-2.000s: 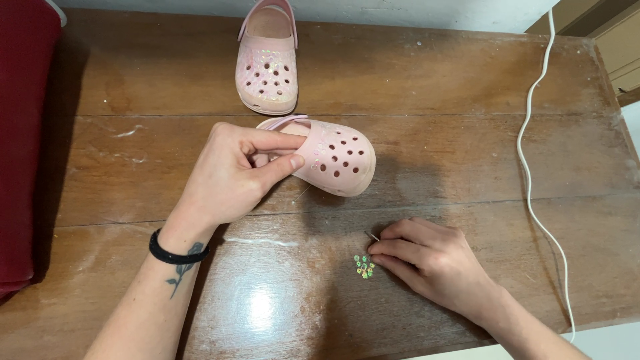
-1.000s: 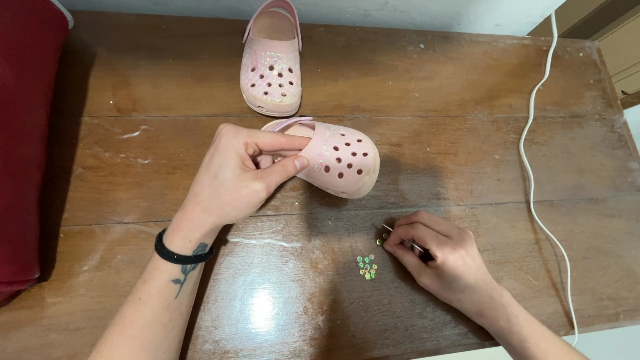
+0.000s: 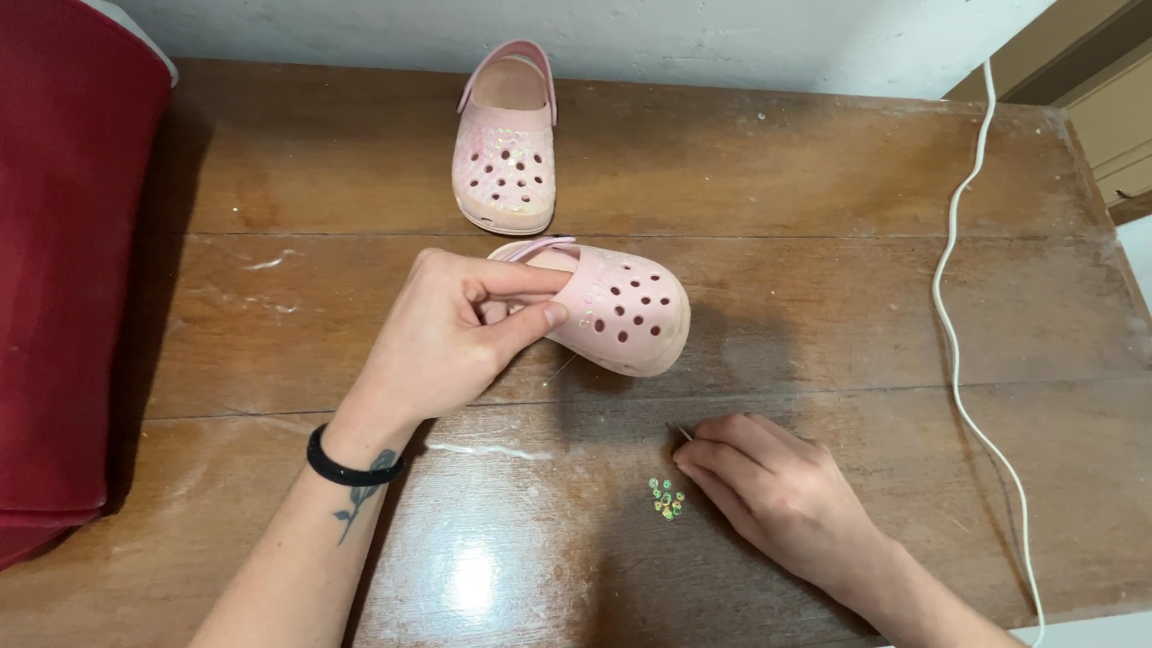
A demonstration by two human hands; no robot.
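My left hand [image 3: 459, 328] grips a small pink clog [image 3: 630, 310] by the edge of its upper, fingers inside the opening and thumb outside. Iridescent sequins show on the upper near my thumb. A thin thread-like strand [image 3: 560, 370] sticks out below the clog. My right hand [image 3: 765, 490] pinches a thin metal tool [image 3: 684, 433], perhaps a needle or tweezers, its tip pointing up and left. Close to its fingertips, several green-gold sequins [image 3: 667, 499] lie in a small cluster on the wooden table. The matching pink clog [image 3: 506, 153] stands behind, with sequins on its upper.
A dark red fabric item [image 3: 67, 261] fills the left side of the wooden table [image 3: 846, 180]. A white cable [image 3: 940, 270] runs down the right side. The pale wall [image 3: 630, 40] borders the back edge.
My right hand has shifted slightly and turned, with the thin tool still between its fingers. A dark part of the tool visible one second ago is now hidden. My left hand keeps its hold on the clog.
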